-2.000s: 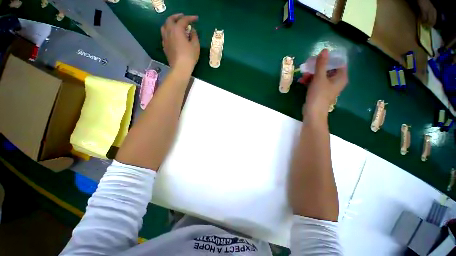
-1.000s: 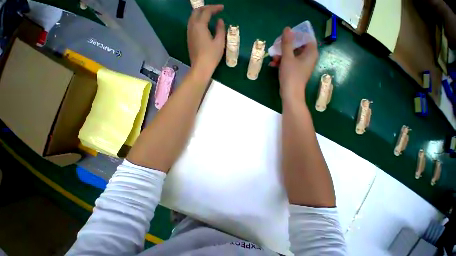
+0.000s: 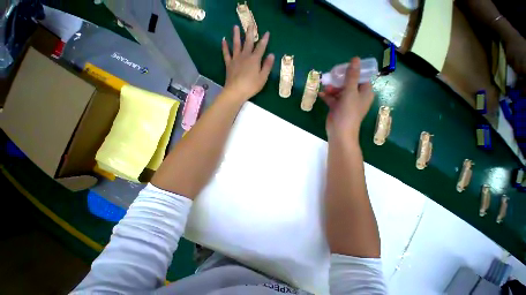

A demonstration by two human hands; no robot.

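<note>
My right hand (image 3: 349,103) holds a translucent squeeze bottle (image 3: 360,72) over the green belt. The bottle lies nearly level and its nozzle points left, at the upper end of a beige part (image 3: 311,91). I cannot tell if it touches. Another beige part (image 3: 286,76) lies just left of that one. My left hand (image 3: 247,66) is spread flat over the belt edge, fingers apart, holding nothing. Its fingertips are at the lower end of a further beige part (image 3: 246,20).
More beige parts (image 3: 382,125) lie spaced along the belt (image 3: 346,132) to the right. Blue cylinders (image 3: 483,137) lie at its far side. At left are a pink part (image 3: 194,108), a yellow sheet (image 3: 137,131), a cardboard box (image 3: 46,109) and a metal upright (image 3: 156,34). A white surface (image 3: 271,190) is before me.
The bottle has gone from pointing down-left to nearly level, slightly lower in view. My left hand's fingers have spread. The beige parts by the left hand have shifted in view.
</note>
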